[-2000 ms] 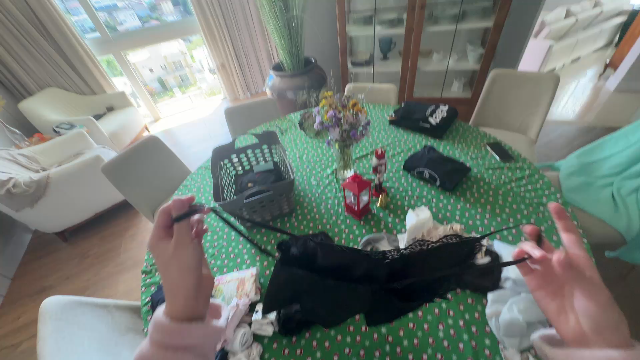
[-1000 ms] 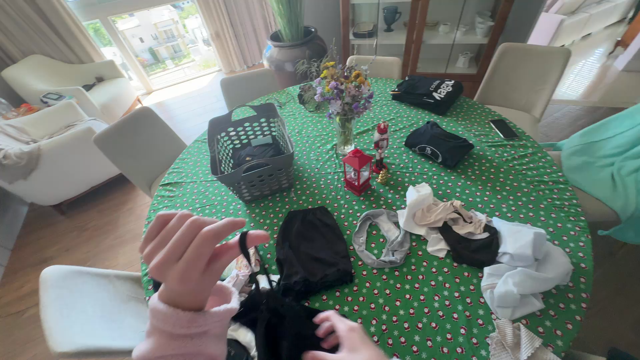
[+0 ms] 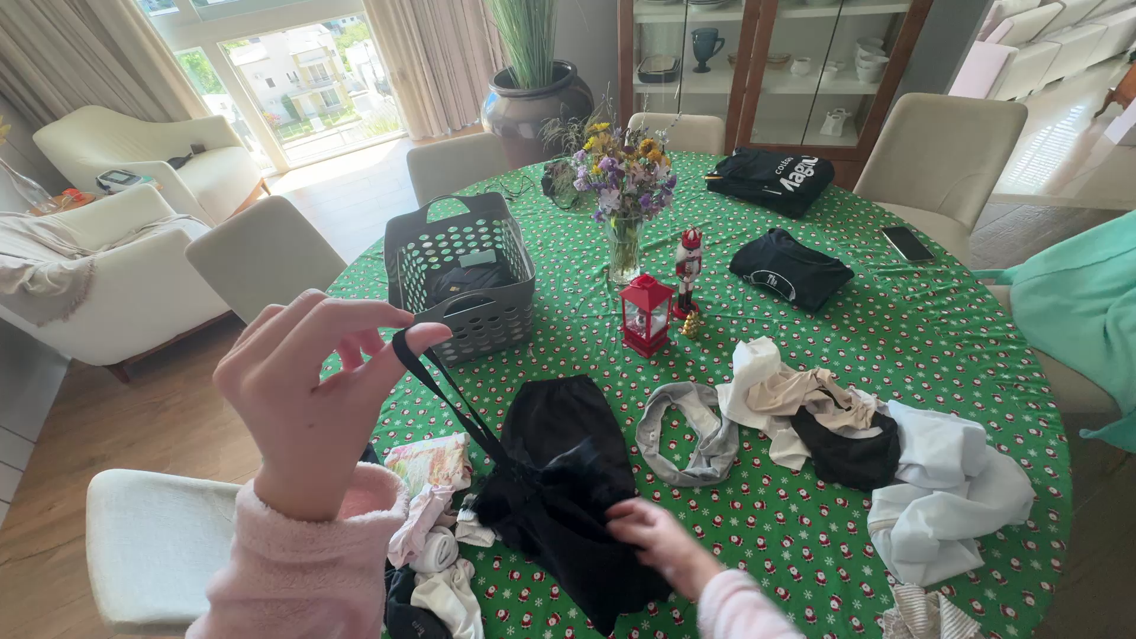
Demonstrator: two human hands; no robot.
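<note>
My left hand [image 3: 324, 390] is raised at left, pinching the thin black straps of a black strappy garment [image 3: 568, 524] between thumb and fingertips. The garment hangs down over the green patterned tablecloth [image 3: 763, 550]. Blurred, my right hand [image 3: 661, 541] touches its right side; whether the fingers grip the fabric I cannot tell. Behind it a black cloth piece [image 3: 564, 413] lies flat. To the right are a grey ring-shaped cloth band [image 3: 652, 435], a pile of beige, white and black clothing [image 3: 848, 448] and light-blue fabric [image 3: 954, 497]. Small rolled clothes [image 3: 435, 550] lie beside my left sleeve.
A grey plastic laundry basket [image 3: 488, 324] holds dark clothing. Near the table's middle stand a glass vase of flowers [image 3: 624, 248], a red lantern [image 3: 645, 315] and a nutcracker figure [image 3: 688, 271]. Folded black garments [image 3: 790, 271] and a phone [image 3: 907, 243] lie behind. Chairs surround the table.
Two seconds ago both hands held the black garment stretched wide by its straps. Now it hangs from my left hand alone at the straps, and my right hand has come down to its side.
</note>
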